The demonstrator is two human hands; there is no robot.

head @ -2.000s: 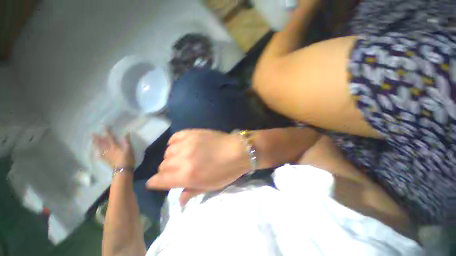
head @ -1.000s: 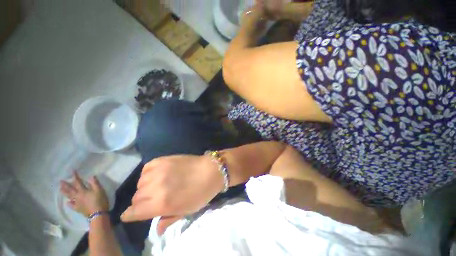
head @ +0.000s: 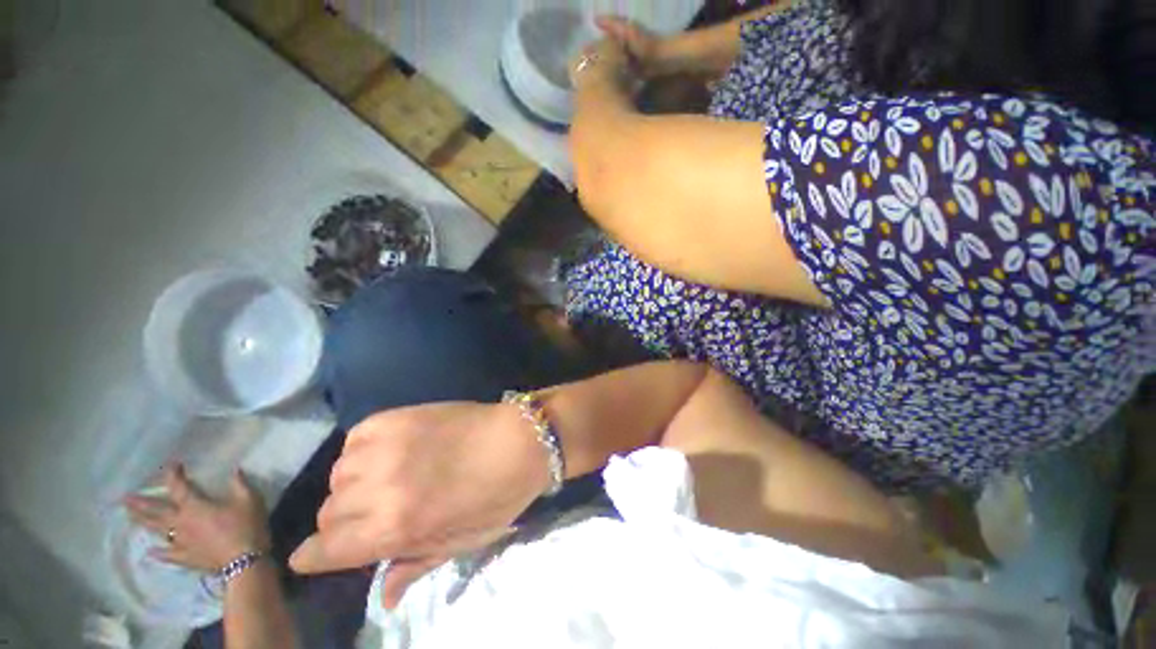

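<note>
My left hand (head: pixel 209 526) is at the lower left, fingers spread, over a faint clear round lid or tray (head: pixel 159 571) on the bench. I see nothing gripped in it. My right hand (head: pixel 418 484) is above my lap, back towards the camera, fingers curled; what its palm side holds, if anything, is hidden. A translucent round tub (head: pixel 235 342) stands on the bench beyond my left hand, with only a small bright spot visible at its centre. Beside it, a clear tub holds a heap of small dark parts (head: pixel 368 241).
A person in a dark floral dress (head: pixel 938 254) sits close on my right, hands together by a whitish round tub (head: pixel 545 64). A yellowish wood strip (head: pixel 406 121) divides the grey tabletops. A small white scrap (head: pixel 108 628) lies lower left. My dark-trousered knee (head: pixel 412 336) is at the bench edge.
The view has shifted, and the neighbour's hands and tub now show at the top. My left hand stays spread over the clear round piece; my right hand keeps nearly the same curled pose.
</note>
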